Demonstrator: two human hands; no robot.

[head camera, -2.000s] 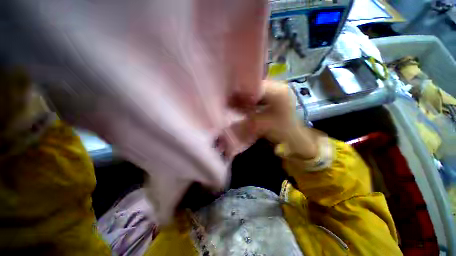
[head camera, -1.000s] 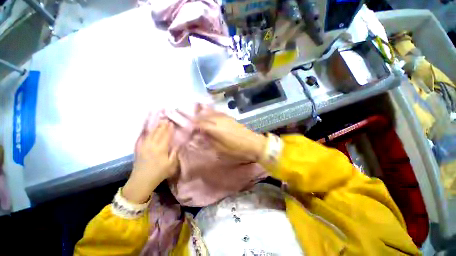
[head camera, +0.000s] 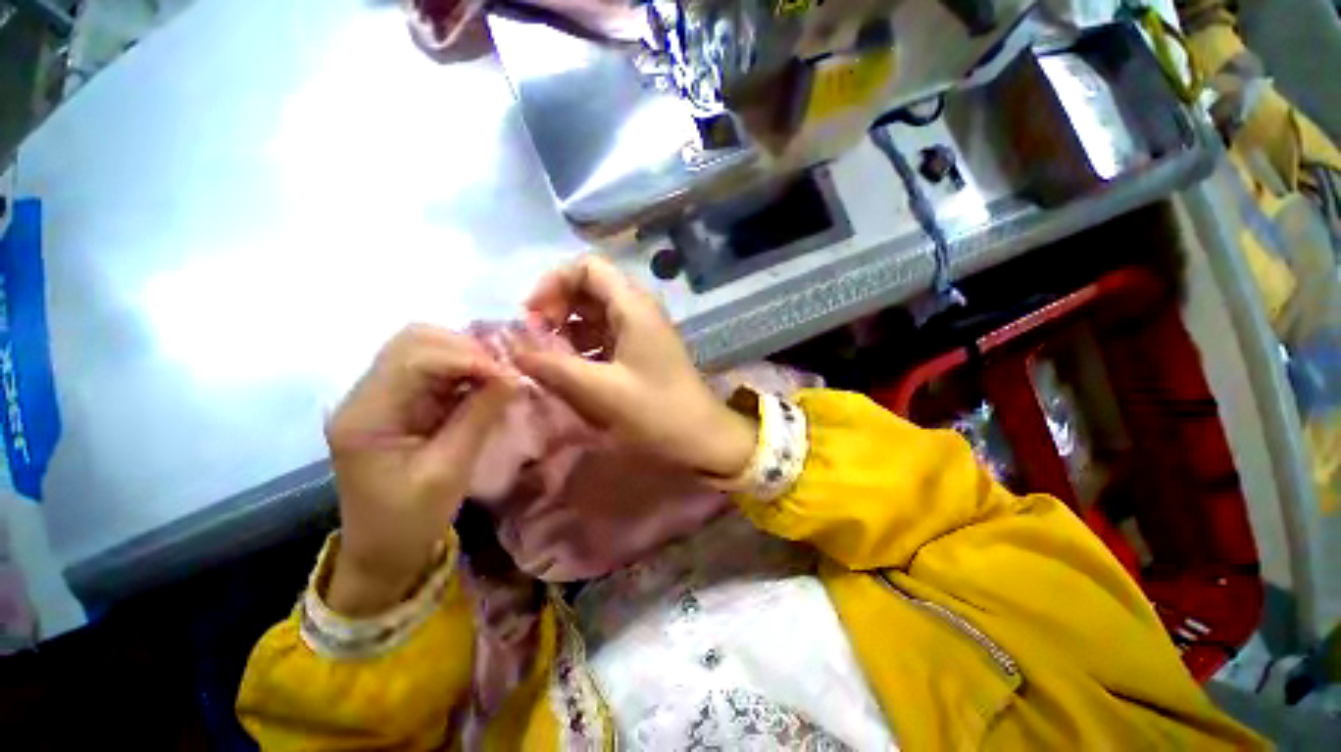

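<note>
A pink fabric piece (head camera: 596, 492) hangs between my hands over the table's front edge and down onto my lap. My left hand (head camera: 412, 441) pinches its upper edge between thumb and fingers. My right hand (head camera: 633, 367) pinches the same edge just to the right, its thumb and forefinger forming a ring. The two hands are close together. The overlock machine's needle area (head camera: 713, 118) and silver cloth plate (head camera: 603, 132) are beyond my hands, with no fabric from my hands on them.
More pink fabric (head camera: 449, 27) lies behind the cloth plate. A dark waste opening (head camera: 772, 228) and a metal tray (head camera: 1081, 125) are at the right. A twisted cord (head camera: 930, 221) hangs over the table edge. A red crate (head camera: 1015, 404) is below. A blue strip (head camera: 25, 353) is at the left.
The pink fabric was raised in front of the view, then lowered to the table edge. My hands now pinch its edge with fingertips instead of lying flat on it. The view has shifted.
</note>
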